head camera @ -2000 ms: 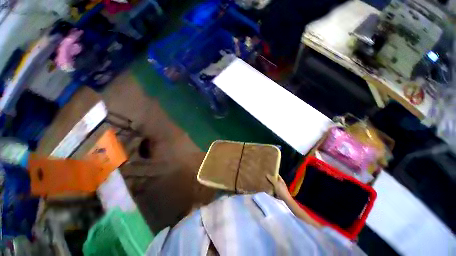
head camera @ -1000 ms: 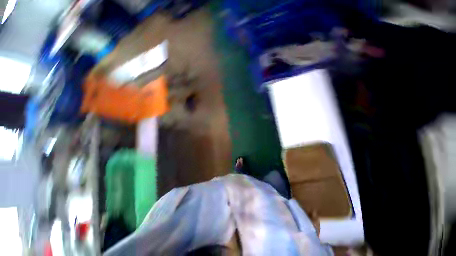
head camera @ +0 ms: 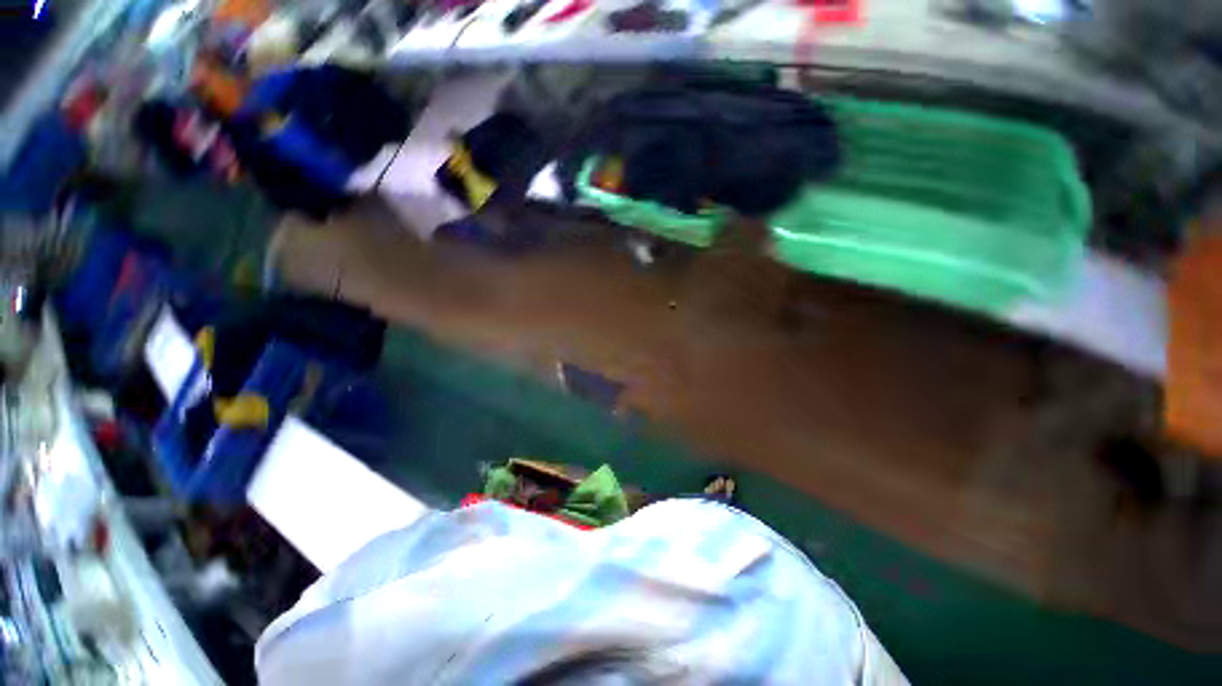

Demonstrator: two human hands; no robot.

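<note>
Neither of my hands is in view; my light blue and white clothing fills the bottom centre. A red-rimmed tray (head camera: 536,513) shows partly past the front of my clothing. Bunched green material (head camera: 596,496) and something brown lie in or over it; what they are is too blurred to tell. A white bench (head camera: 335,496) lies to the left of the tray, its near end hidden by my clothing. The brown cushion is not in view.
A blue crate (head camera: 275,402) with dark and yellow cloth stands at the left. A green crate (head camera: 938,201) and a heap of dark cloth (head camera: 724,141) lie across the brown floor (head camera: 858,389). An orange object (head camera: 1197,342) is at the right edge.
The view has swung round to another stretch of the aisle. The cushion, earlier held by a hand and then on the white bench, has left the view. The hand has also left view.
</note>
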